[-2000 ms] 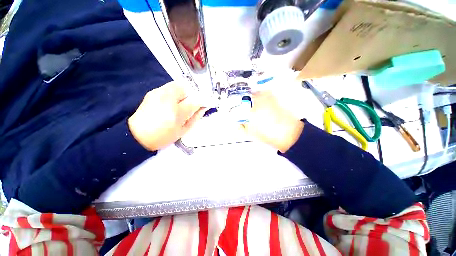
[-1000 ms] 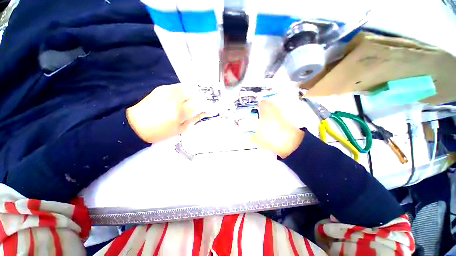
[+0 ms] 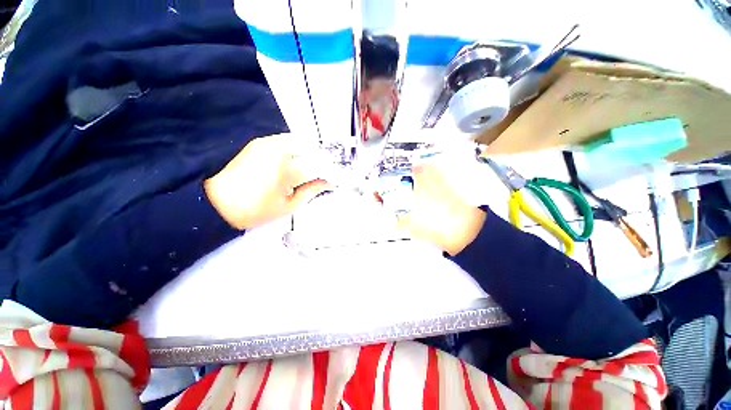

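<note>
My left hand (image 3: 255, 182) is on the left of the presser foot area, fingers bent, thumb and fingertips close together near the needle. My right hand (image 3: 443, 207) is on the right of it, fingertips beside the metal foot parts (image 3: 395, 158). A small dark and blue bit shows at the right fingertips. The glare is strong and I cannot tell what either hand grips. The large navy cloth (image 3: 160, 136) lies left of the machine head. The white machine bed (image 3: 337, 280) is under both hands.
The machine head (image 3: 321, 88) with a grey-white knob (image 3: 479, 106) stands in front. On the right are scissors (image 3: 561, 208), an orange-brown handle (image 3: 636, 238), a pale green block (image 3: 641, 142) and cardboard (image 3: 593, 108). A ruler strip (image 3: 321, 340) runs along the front edge.
The machine head and knob have shifted right in view compared with two seconds ago, and the table items slightly left. The dark bit at my left fingertips no longer shows. Both hands remain beside the foot.
</note>
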